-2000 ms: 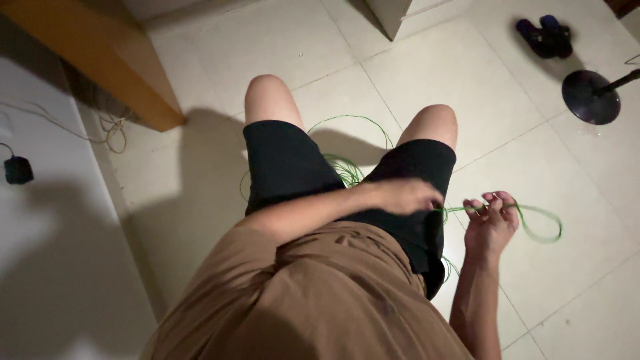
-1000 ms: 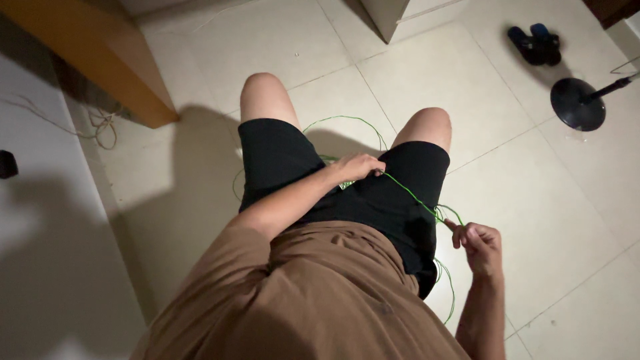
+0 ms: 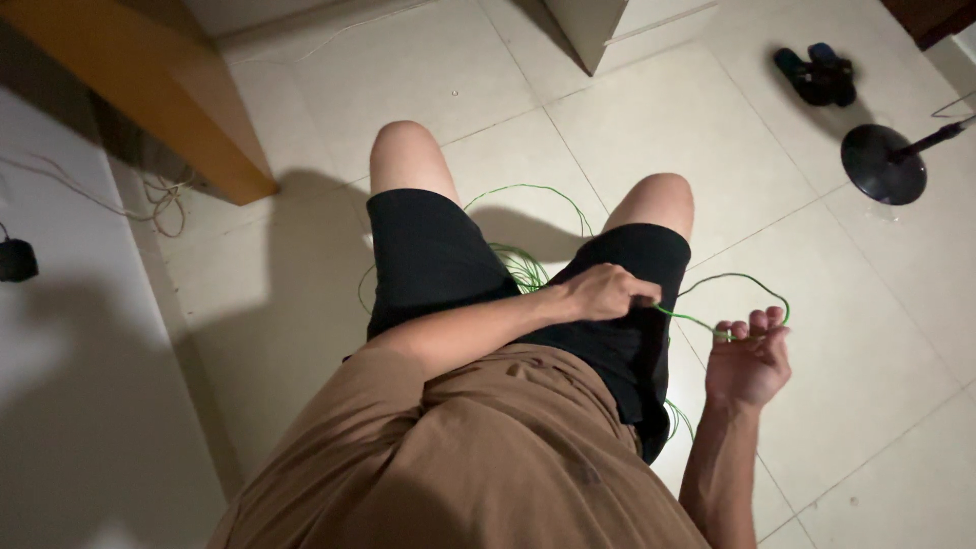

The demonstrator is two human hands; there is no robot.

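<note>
A thin green cord (image 3: 743, 275) runs between my two hands and bows out in a loop above the right one. My left hand (image 3: 606, 293) lies over the thigh of the black shorts and pinches the cord between thumb and forefinger. At the right, my right hand (image 3: 749, 357) is turned palm up, its curled fingers holding the cord across them. More of the same cord lies in a loose coil (image 3: 522, 267) on the floor between my legs, partly hidden by the shorts. Other strands show beside the right thigh.
An orange-brown wooden furniture panel (image 3: 183, 99) stands at the upper left, with tangled pale cables (image 3: 164, 204) beside it. A light cabinet (image 3: 602, 30) is at the top. Dark footwear (image 3: 820, 75) and a round black stand base (image 3: 884, 165) are on the tiled floor at the upper right.
My left hand has moved right from near the coil to the right thigh. The right hand has turned palm up, and the cord stretch between the hands is shorter than a second ago.
</note>
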